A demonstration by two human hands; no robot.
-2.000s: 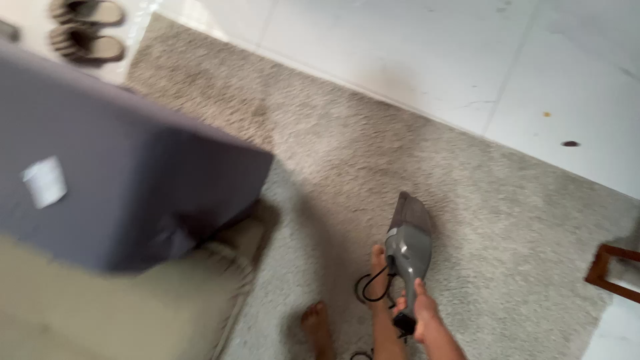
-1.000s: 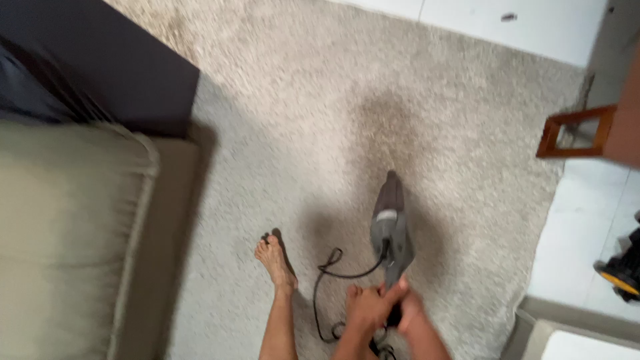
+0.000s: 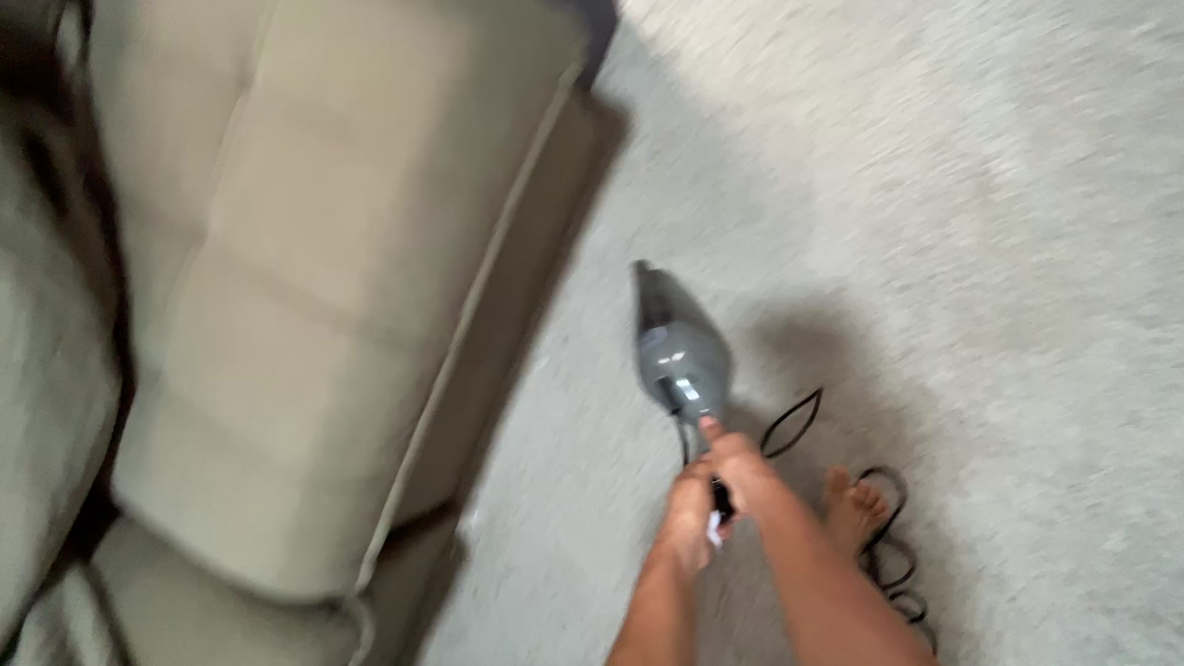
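Note:
A grey handheld vacuum cleaner [image 3: 684,356] with a dark, narrow nozzle is held over the light carpet [image 3: 1017,324], its nozzle pointing up the view near the sofa's base. Both hands wrap its handle. My left hand [image 3: 689,509] grips the lower left side; my right hand [image 3: 740,467] closes on the handle from the right, a finger lying toward the body. A black power cord [image 3: 895,546] loops from the vacuum and coils down to the right. Blur hides whether the nozzle touches the carpet.
A beige upholstered sofa [image 3: 305,277] with piped cushions fills the left side, its base close to the vacuum. My bare foot [image 3: 853,507] stands on the carpet beside the cord. A dark cover [image 3: 601,32] shows at the sofa's far end.
The view has swung toward the sofa. Two seconds ago one hand was visible on the vacuum; both hold it now. The vacuum has come nearer the sofa's base.

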